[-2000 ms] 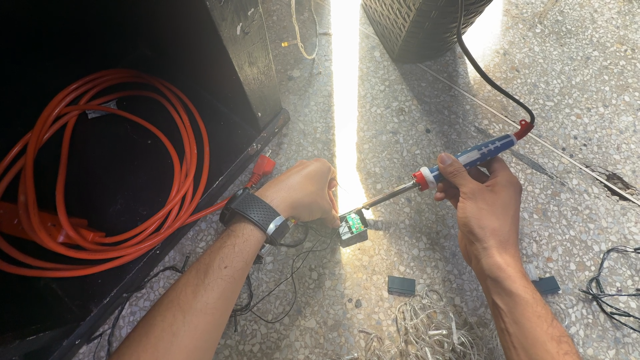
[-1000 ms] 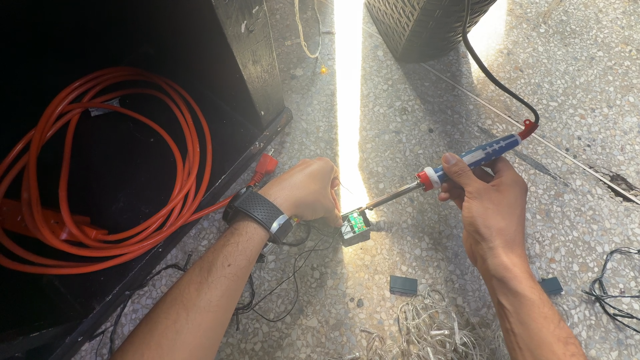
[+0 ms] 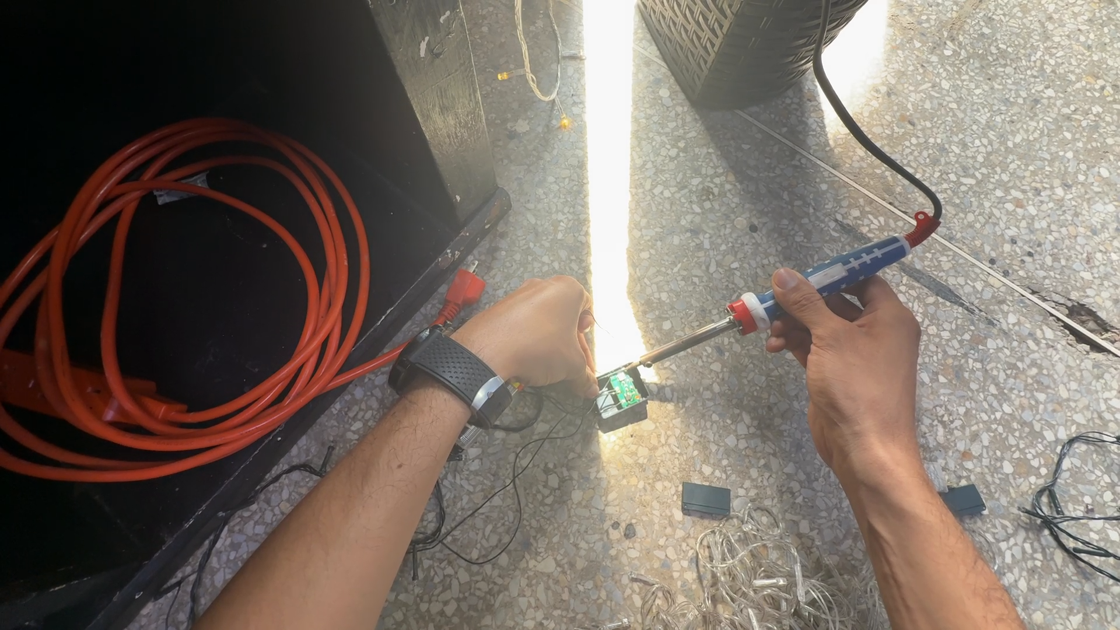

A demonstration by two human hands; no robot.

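Observation:
My right hand [image 3: 853,363] grips the blue handle of a soldering iron [image 3: 827,271], whose metal shaft points down and left. Its tip reaches the upper edge of a small green circuit board [image 3: 625,390] in an open black plastic case [image 3: 623,420] on the floor. Beside the case, my left hand [image 3: 538,337] has its thumb and fingers pinched together. Thin wires show near the fingertips, but the fingers partly hide what they pinch. A black watch band [image 3: 451,372] is on my left wrist.
Coiled orange extension cord [image 3: 337,262] lies on a black surface at left. A woven planter or basket [image 3: 744,52] stands at the top. Clear string-light wire [image 3: 752,560], a small dark plastic piece [image 3: 705,500] and black wires [image 3: 516,490] lie on the terrazzo floor [image 3: 1006,131]. Another dark piece [image 3: 963,500] sits beside my right forearm.

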